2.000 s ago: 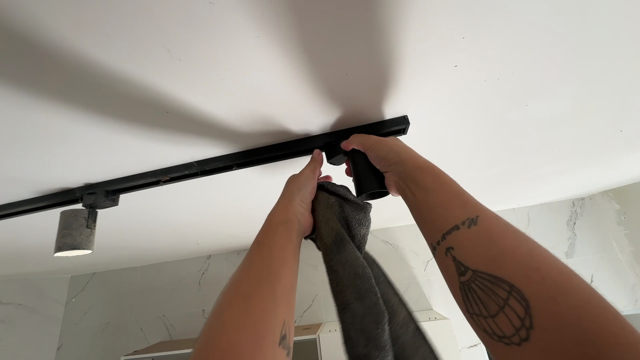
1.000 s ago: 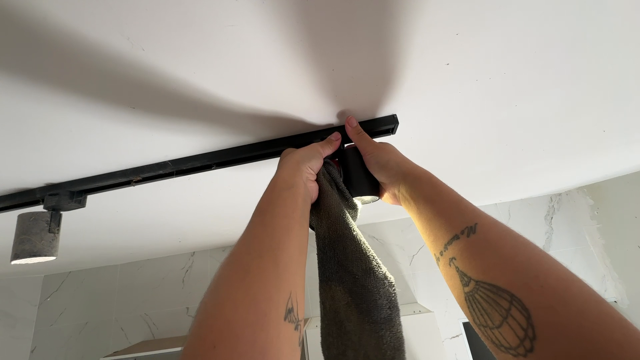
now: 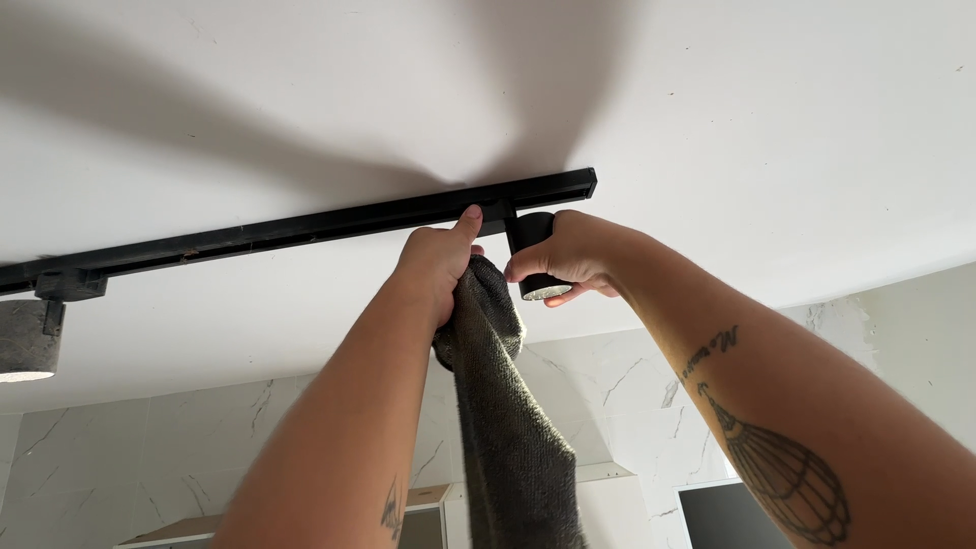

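A black ceiling light track [image 3: 343, 217] runs from the left edge to near the middle. Close to its right end hangs a black cylindrical spotlight [image 3: 534, 232], its lit face pointing down. My right hand [image 3: 576, 255] grips the spotlight's body from the right, thumb across its front. My left hand [image 3: 446, 259] holds a dark grey terry cloth [image 3: 511, 412], which hangs down below it. The left thumb rests on the spotlight's track adapter [image 3: 494, 217]. A second spotlight [image 3: 29, 339], coated with grey dust, hangs lit from the track at far left.
White ceiling [image 3: 724, 152] lies above, with shadows of both arms. Marble-look wall tiles [image 3: 229, 427] stand behind. The tops of open cabinets [image 3: 427, 496] show at the bottom, and a dark framed panel [image 3: 720, 515] stands at lower right.
My right hand has moved down from the track onto the spotlight's body. The left thumb has shifted onto the adapter, while the cloth remains in my left hand.
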